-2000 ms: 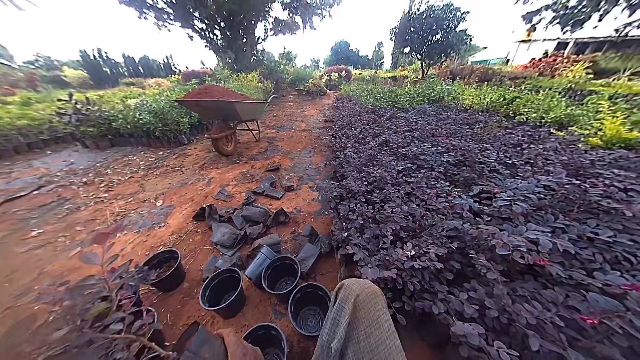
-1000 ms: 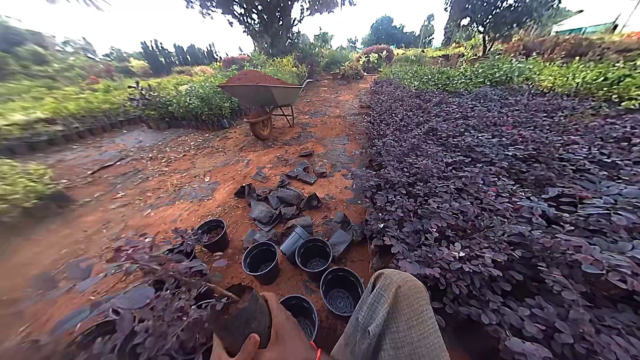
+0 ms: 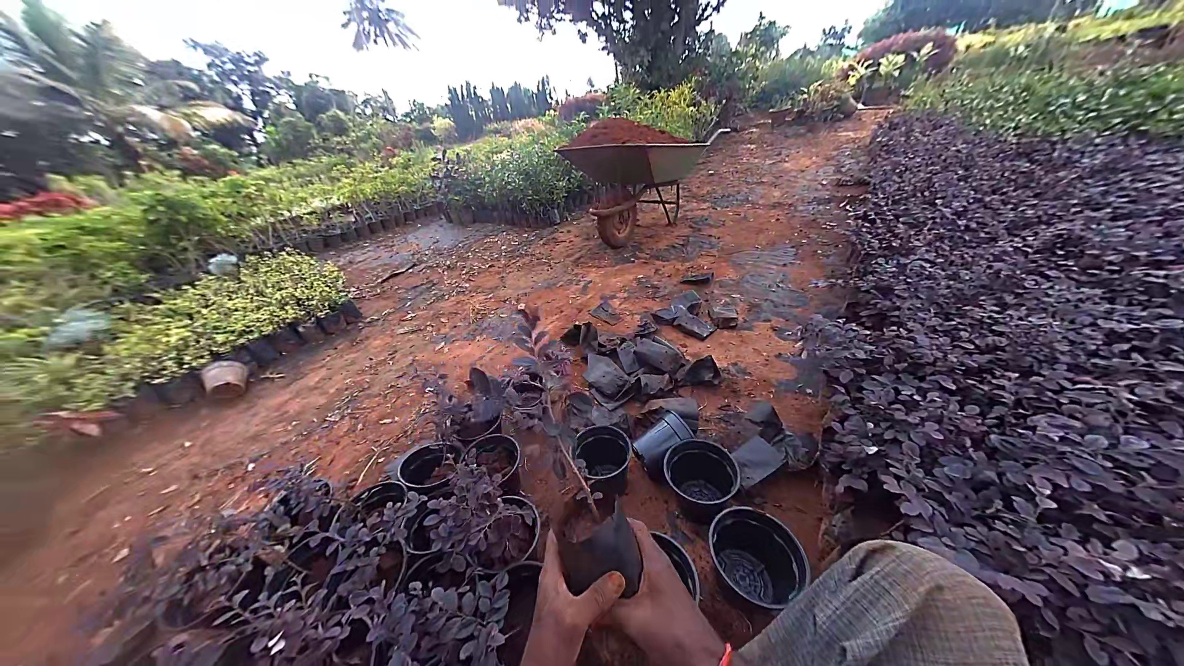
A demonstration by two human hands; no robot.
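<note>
A black plastic grow bag [image 3: 606, 553] of soil, with a purple-leaved seedling [image 3: 558, 421] standing up from it, is held between both my hands at the bottom centre. My left hand [image 3: 569, 601] clasps its left side, the thumb across the front. My right hand [image 3: 661, 597] wraps the right side and underside; a red band shows at that wrist. Just beyond and to the right stand empty black pots [image 3: 701, 472], [image 3: 758, 558], and one pot [image 3: 662, 438] lies on its side. To the left, potted purple-leaved plants [image 3: 370, 573] crowd together.
Crumpled black grow bags [image 3: 647, 365] litter the red soil ahead. Farther off stands a wheelbarrow [image 3: 638, 165] heaped with red soil. A dense bed of purple plants [image 3: 1017, 324] borders the right side; green plants in bags [image 3: 231, 314] line the left. My clothed knee [image 3: 897, 601] is at lower right.
The bagged seedling, low in the frame and tilted left a second ago, is now upright between both hands. Two seconds ago no hands were in view. The view has swung left.
</note>
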